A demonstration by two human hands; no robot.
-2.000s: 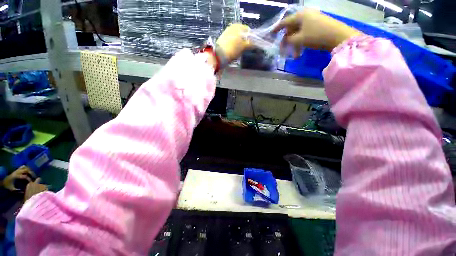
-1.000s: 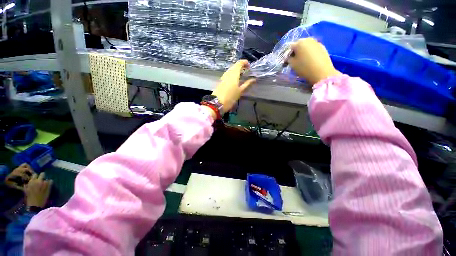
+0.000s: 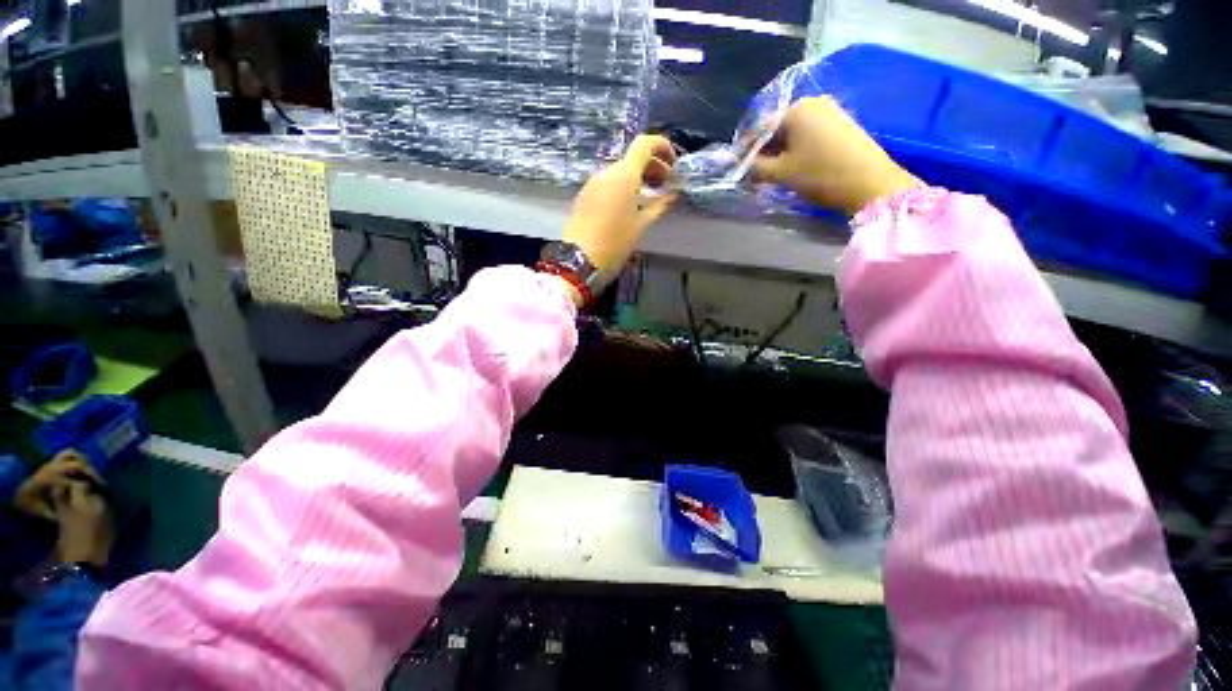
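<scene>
My left hand [image 3: 619,213] and my right hand [image 3: 827,155] are raised at the overhead shelf. A crumpled clear plastic bag [image 3: 736,165] is stretched between them, its edges pinched in the fingers of both hands. What the bag holds cannot be told. Below, a black foam tray [image 3: 608,607] lies at the bottom edge of the view, with several dark phone housings [image 3: 554,645] in its pockets. Both forearms in pink sleeves flank it.
Stacked clear blister trays [image 3: 493,88] and a large blue bin [image 3: 1000,162] stand on the shelf [image 3: 446,203]. A small blue box [image 3: 709,516] with pens sits on a white board [image 3: 581,527], beside a clear bag [image 3: 838,489]. A coworker's hands [image 3: 68,500] are at far left.
Both hands came lower in the view as the camera tilted up, then shifted only slightly. My left fingers, more spread one second ago, have closed in on the bag.
</scene>
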